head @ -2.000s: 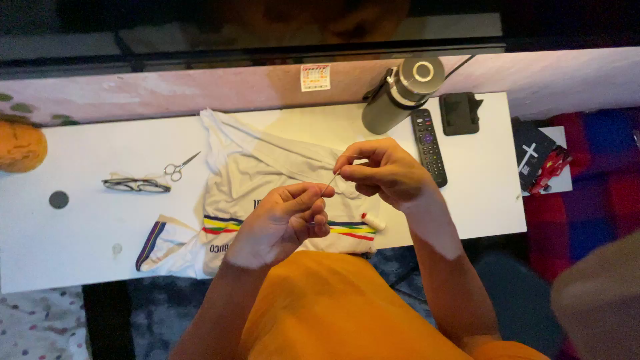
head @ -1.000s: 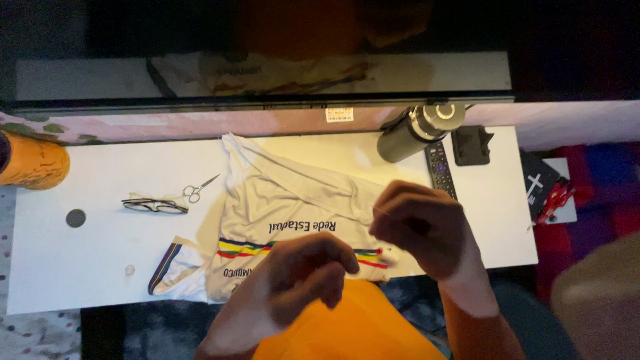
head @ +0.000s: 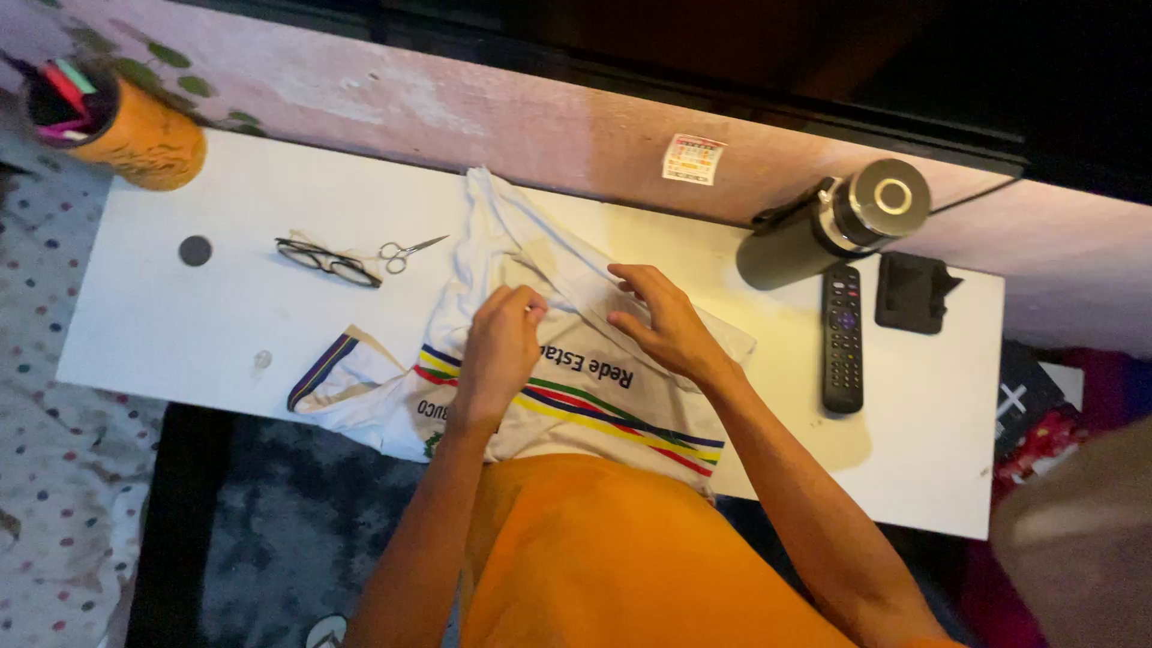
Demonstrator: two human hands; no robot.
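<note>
A white T-shirt (head: pixel 576 405) with colored stripes and dark lettering lies spread on the white table. Over its middle is my left hand (head: pixel 504 351), fingers curled together with a small pale bit at the fingertips that I cannot identify. My right hand (head: pixel 666 324) hovers over or rests on the cloth to the right, thumb and fingers apart, nothing seen between them. Small metal scissors (head: pixel 407 256) lie left of the shirt, beside black-framed eyeglasses (head: pixel 328 261).
A grey insulated bottle (head: pixel 810 234), a black remote control (head: pixel 842 346) and a black holder (head: pixel 913 292) are at the right. An orange pen cup (head: pixel 153 135) stands at the left rear, near a dark disc (head: pixel 195 251). A television (head: pixel 720 63) overhangs the back.
My hands were close together two seconds ago with a thin thread or needle between them; now they are apart over the shirt. My right hand has opened. The view has tilted.
</note>
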